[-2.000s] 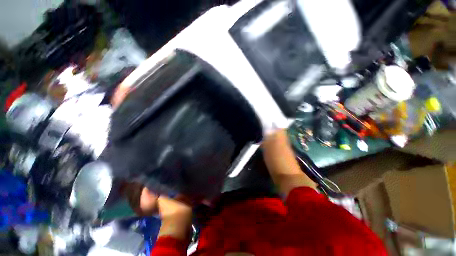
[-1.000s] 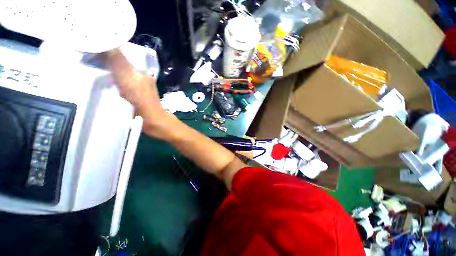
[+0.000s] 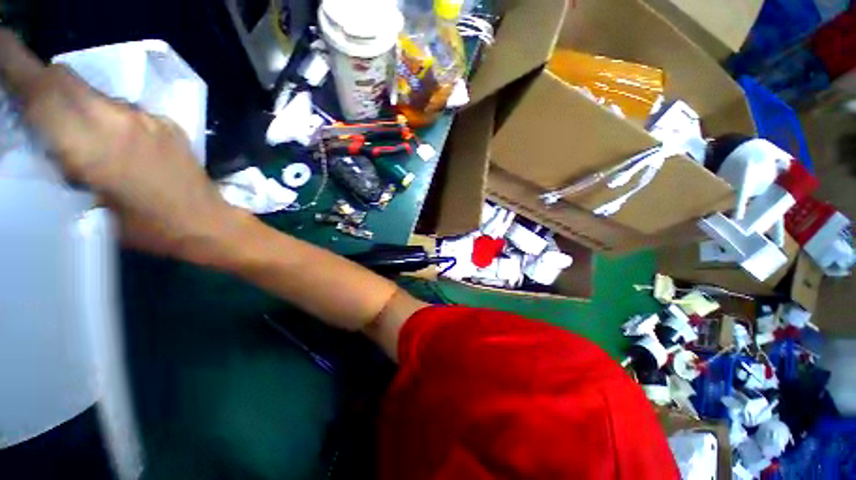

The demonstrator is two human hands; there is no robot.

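The large white camera housing stands at the left edge, cut off by the picture's rim and blurred. A white rounded part of it shows behind my right hand. My right hand is at the upper left, on or just over the top of the housing. It is blurred, and its fingers run towards the left edge, so its hold cannot be told. My left hand is out of the picture.
A black screwdriver lies on the green mat. A paper cup, a bottle, red-handled pliers and a crumpled tissue stand or lie behind. An open cardboard box and a heap of camera parts are at the right.
The view has swung right. The housing, in both hands' reach at first, has slid to the left edge of the picture. My left hand has gone out of view.
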